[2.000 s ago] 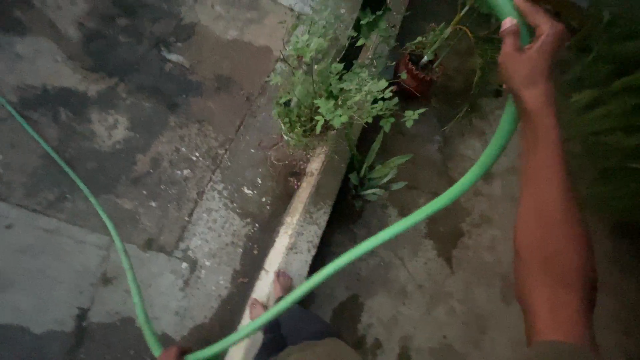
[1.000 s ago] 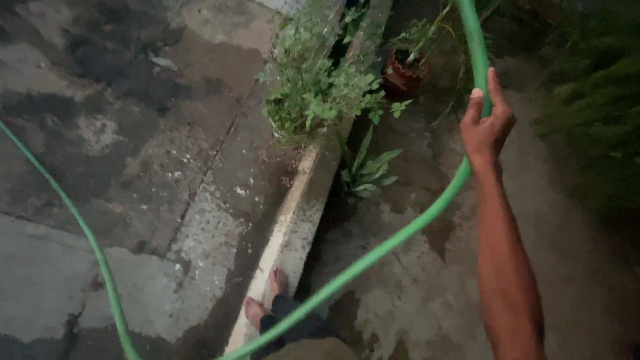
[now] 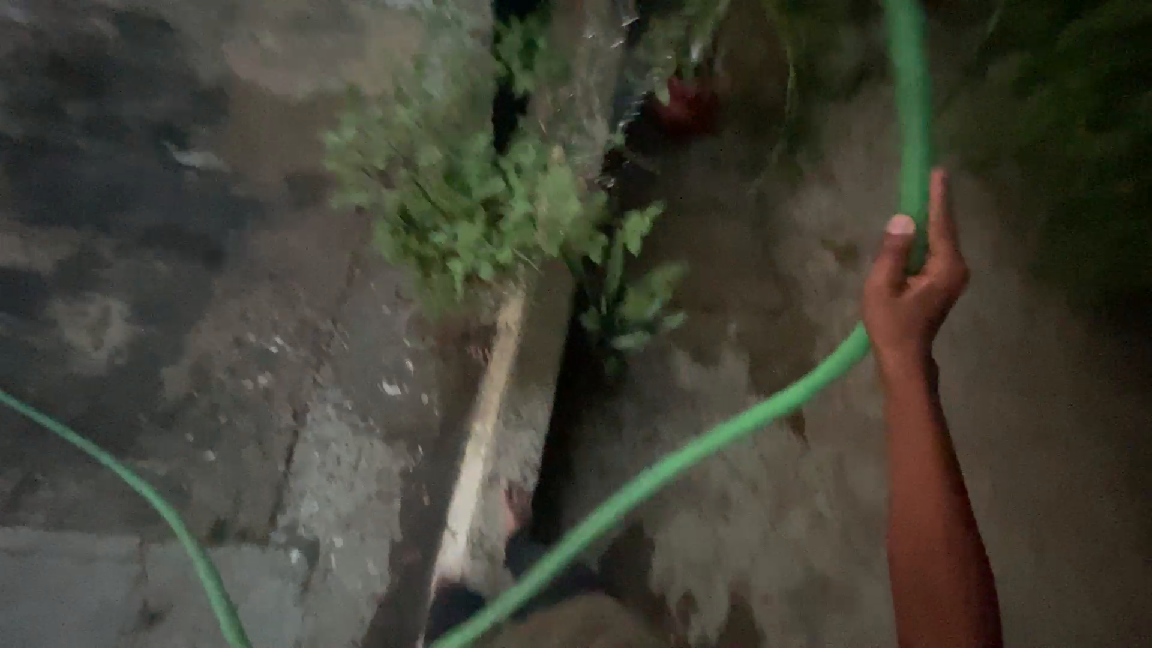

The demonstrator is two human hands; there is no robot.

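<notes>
My right hand (image 3: 916, 279) grips a green hose (image 3: 720, 438) at the right of the head view, with the thumb and a finger on either side of it. From the hand the hose runs up past the top edge and down in a curve to the bottom edge near my legs. Another stretch of green hose lies at the lower left. My left hand is out of view. Small streaks that look like water drops show near the top centre, beside a leafy green plant (image 3: 486, 207).
A narrow concrete ledge (image 3: 517, 396) with my foot (image 3: 517, 506) on it runs up the middle. Right of it are a low broad-leaved plant (image 3: 643, 306) and a blurred red pot (image 3: 687, 106). Dark foliage (image 3: 1080, 135) fills the upper right. The ground has wet patches.
Two seconds ago a bit of my left hand showed on the hose at the bottom left; it is out of view now. My right hand has come lower in the view, still gripping the hose.
</notes>
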